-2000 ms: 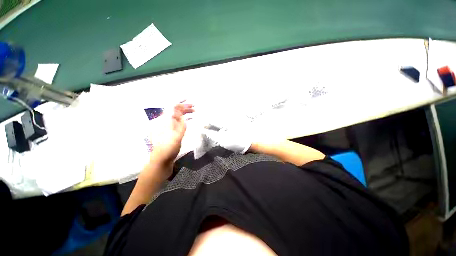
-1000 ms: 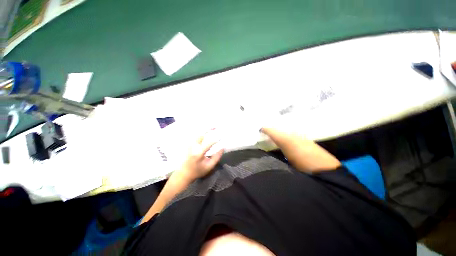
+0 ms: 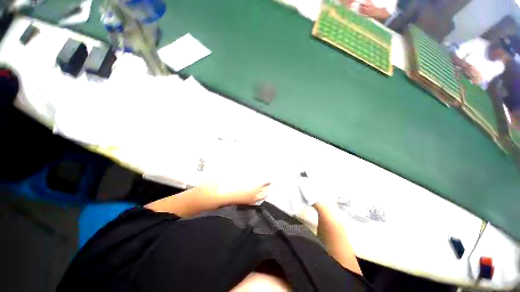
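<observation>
My bare left hand (image 3: 252, 194) is low over the bench's near edge, by my lap. It blends into the white, and I cannot tell whether it holds anything. My right hand (image 3: 305, 190), in a white glove, is just right of it over the bench. A small dark spot (image 3: 303, 174) shows at its fingertip end; I cannot tell what it is. White material lies around both hands with no clear outline. Printed clear bags (image 3: 373, 213) lie right of my right hand. A blurred dark flat unit (image 3: 265, 92) lies on the green belt ahead.
A white sheet (image 3: 185, 52) lies on the belt. Black blocks (image 3: 72, 56) and a blue pen cup (image 3: 149, 9) stand left. Green circuit board panels (image 3: 353, 37) and people's hands (image 3: 373, 10) are across the belt. A dark device (image 3: 456, 247) and red-black item (image 3: 486, 267) lie right.
The view has swung round, bringing the panels and people in. The white sheet beside the dark unit is gone from there. The purple-black piece no longer shows. My hands are closer together.
</observation>
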